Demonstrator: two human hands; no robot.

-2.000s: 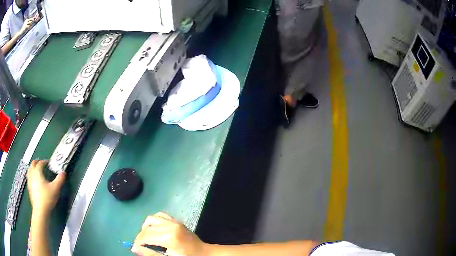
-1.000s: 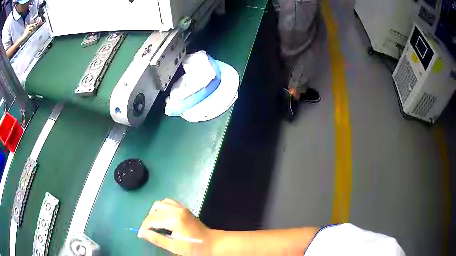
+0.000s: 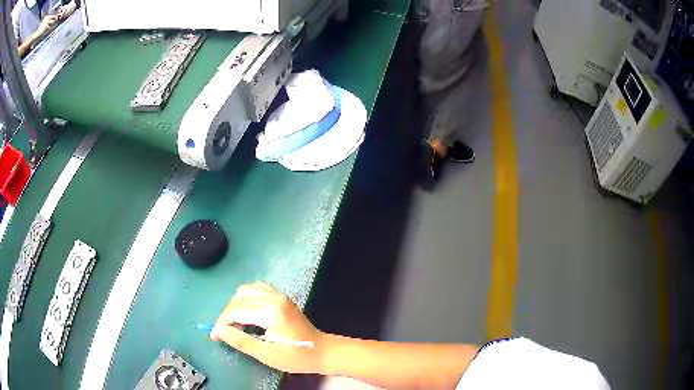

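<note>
My right hand is closed around a thin pen-like tool with a blue tip, low over the green bench. The tip points left and its pale shaft end shows by my wrist. Below it, a four-place fixture is cut off by the bottom edge; one round unit shows on it. My left hand is not in view, so I cannot tell whether it holds this fixture. Another four-place fixture lies further left, between the white strips. A round black pad sits on the bench above my right hand.
A fixture lies on the raised green conveyor. A white cap lies beside the conveyor's end housing. More fixtures lie at far left, near a red bin. People stand beyond the bench and in the aisle.
My left hand has gone out of the picture. A fixture now shows at the bottom edge, and another lies between the strips. The raised conveyor's fixture sits further up. My right hand still holds the tool.
</note>
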